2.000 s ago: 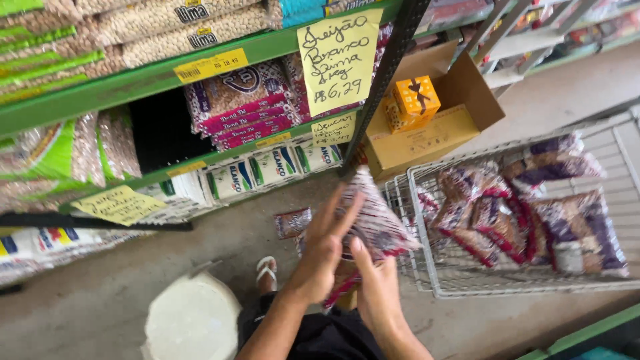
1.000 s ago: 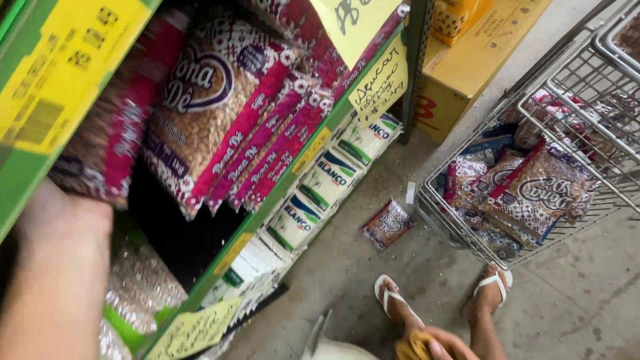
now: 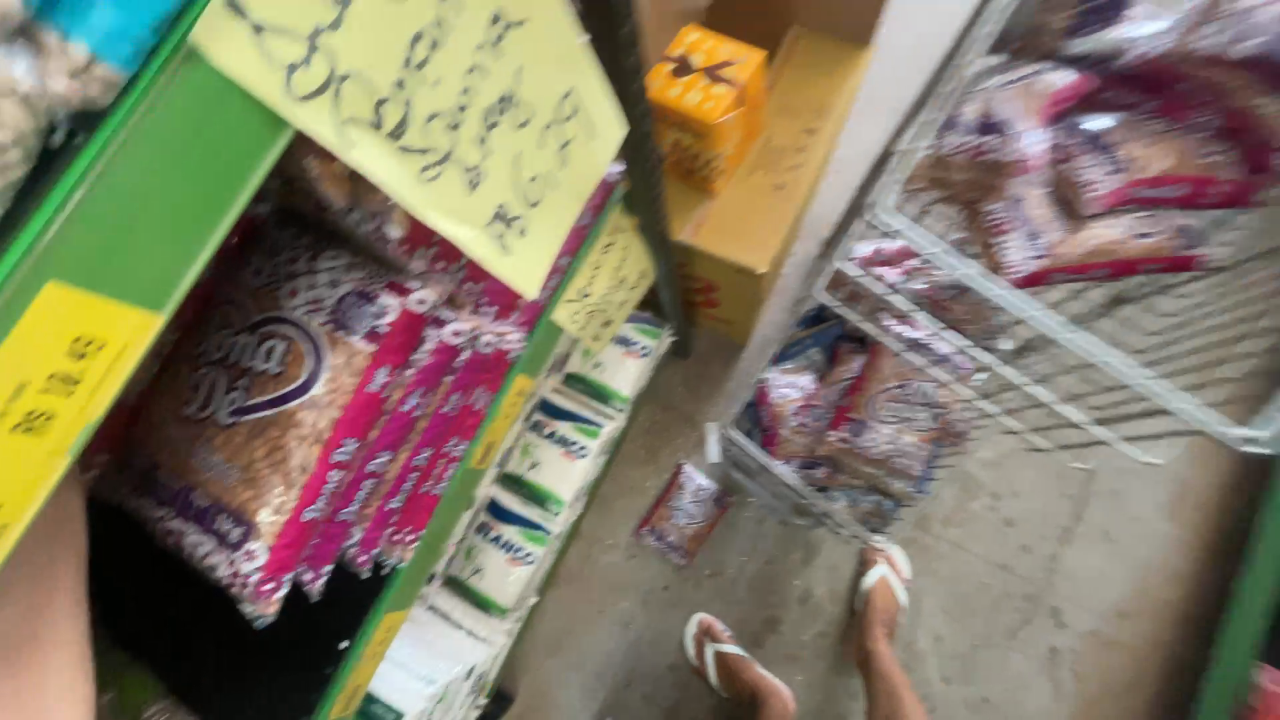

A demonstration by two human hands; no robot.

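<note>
My left forearm rises along the left edge and passes behind the shelf rail. The hand itself is hidden, beside a stack of clear-and-magenta bags of beans on the shelf. Whether it touches or holds a bag cannot be seen. My right hand is out of view. Similar bags lie in the wire shopping cart at the upper right, and others lie in its lower part. One small packet is on the concrete floor near the cart's corner.
A green shelf rail with a large handwritten yellow sign crosses the upper left. White packages fill the shelf below. An open cardboard box with an orange carton stands beyond the shelf post. Two feet in white flip-flops are below.
Two seconds ago both my hands were on a bag near the cart; that hold has ended. My left arm now extends behind the shelf rail, and my right hand has left the view.
</note>
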